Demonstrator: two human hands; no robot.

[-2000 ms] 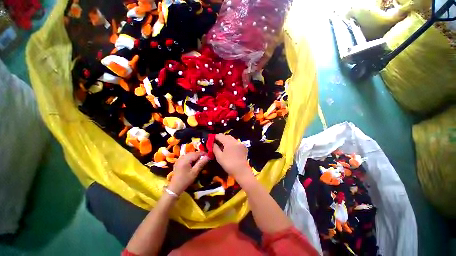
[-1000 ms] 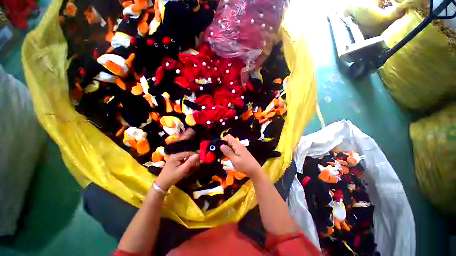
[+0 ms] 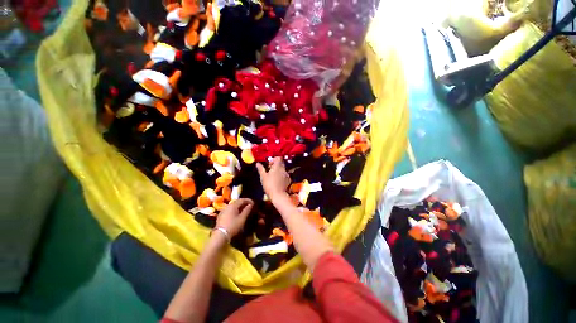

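Note:
My right hand (image 3: 275,179) reaches to the lower edge of the heap of red accessories (image 3: 278,120) with white dots, fingertips touching it; whether it pinches a piece is not clear. My left hand (image 3: 235,216) lies low over the black plush toys (image 3: 170,140), its fingers curled near dark cloth; whether it holds a toy I cannot tell. The toys with white and orange parts fill the open yellow sack (image 3: 101,183). The toy with a red piece is no longer distinguishable between my hands.
A shiny clear plastic bag (image 3: 316,41) with red pieces lies on the pile. A white woven sack (image 3: 502,246) with similar toys stands at right. A wheeled platform (image 3: 464,68) and full yellow sacks (image 3: 527,94) are at upper right. A pale sack (image 3: 28,189) is at left.
My hands have parted from the black toy with the red piece. My right hand has moved up to the red heap; my left hand has moved slightly down and right.

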